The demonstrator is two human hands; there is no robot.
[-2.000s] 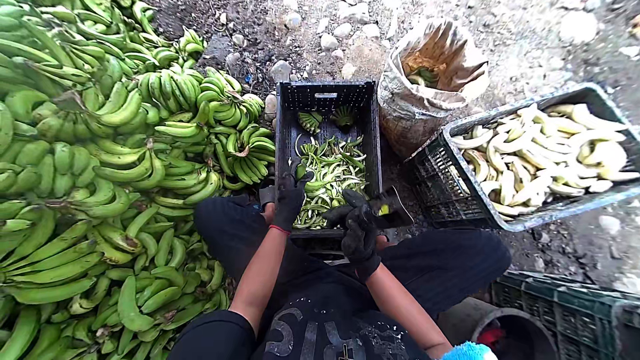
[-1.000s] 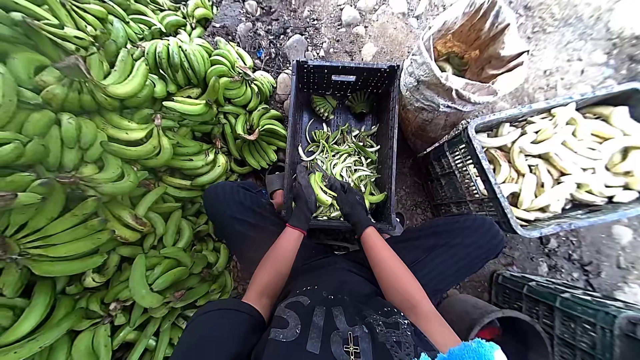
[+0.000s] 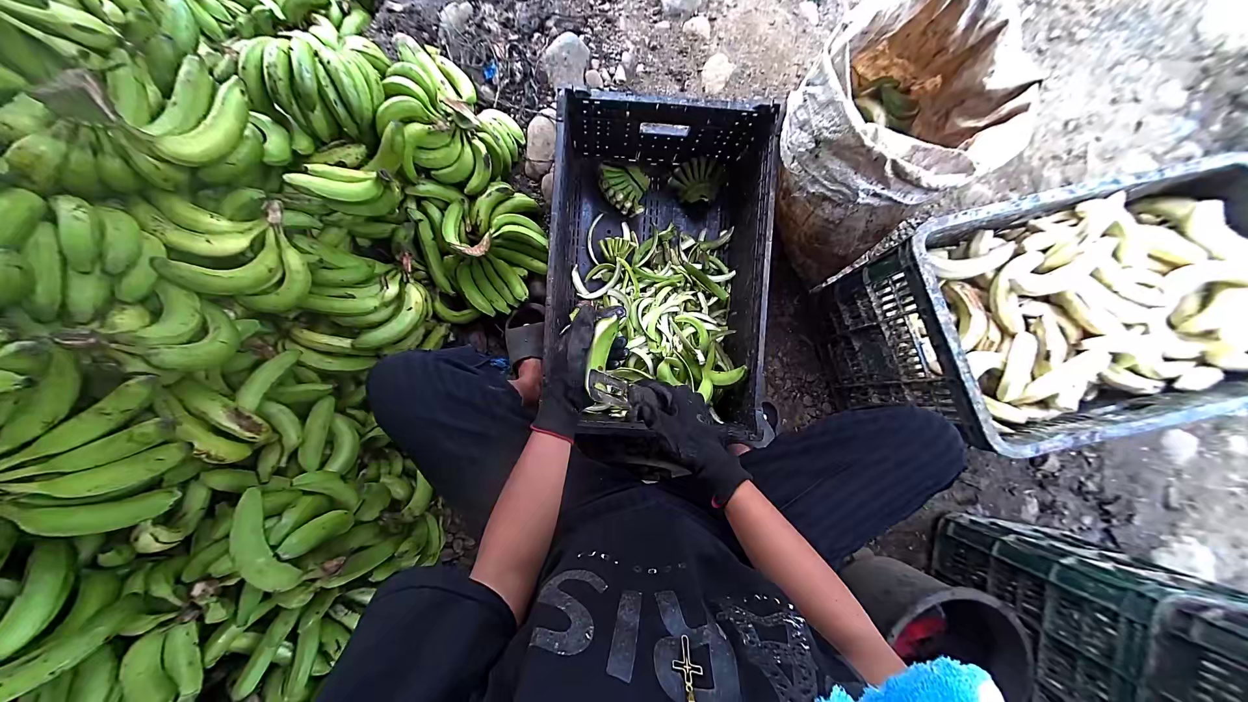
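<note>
My left hand [image 3: 568, 366], in a black glove, holds a green plantain [image 3: 602, 349] at the near left part of a black plastic crate [image 3: 559, 195]. A small metal peeling blade [image 3: 608, 390] touches the fruit's lower end. My gloved right hand [image 3: 682, 424] is closed around that tool, whose handle is hidden by the fingers. Beneath and beyond both hands, green and white plantain peels [image 3: 673, 312] lie in the crate. Two cut crown pieces, one on the left [image 3: 624, 187] and one on the right [image 3: 696, 179], rest near its far end.
Bunches of green plantains [image 3: 224, 263] are heaped on the left. A woven sack [image 3: 829, 146] stands right of the crate, beside a crate [image 3: 921, 292] of peeled plantains [image 3: 1072, 302]. A dark bucket [image 3: 975, 604] and green crates [image 3: 1082, 585] are at the lower right.
Two seconds ago the hands were apart, with a wide blade by the right hand. They have come together at a plantain, and that blade no longer shows.
</note>
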